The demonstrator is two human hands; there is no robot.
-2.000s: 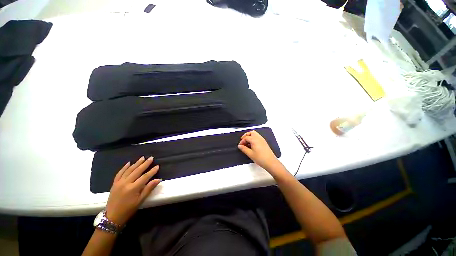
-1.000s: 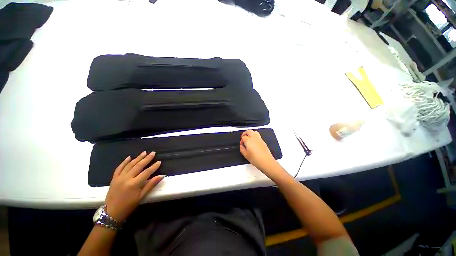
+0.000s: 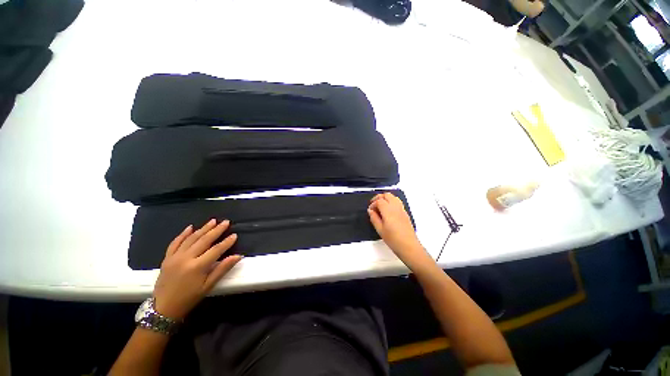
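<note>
A long black zipper panel (image 3: 308, 239) lies flat at the table's near edge, with a thin, partly glinting zipper line (image 3: 308, 219) along its middle. My left hand (image 3: 195, 263), with a watch on the wrist, lies flat with fingers spread on the panel's left part and holds nothing. My right hand (image 3: 389, 220) is at the zipper line's right end, fingertips pinched together on it. The zipper slider itself is too small to make out. Two thicker black panel stacks lie beyond the panel, the middle one (image 3: 257, 172) and the far one (image 3: 257, 110).
Snips (image 3: 448, 217) with a dark cord lie right of the panel. Further right are a small bottle (image 3: 508, 197), a yellow strip (image 3: 541, 136) and a white cord bundle (image 3: 624, 161). Black pieces (image 3: 29, 44) lie far left. A black bundle (image 3: 387, 9) and a person's hand (image 3: 527, 7) show at the top.
My right hand has moved a little to the right along the zipper line, towards the panel's right end. My left hand has stayed on the panel. The view has shifted slightly.
</note>
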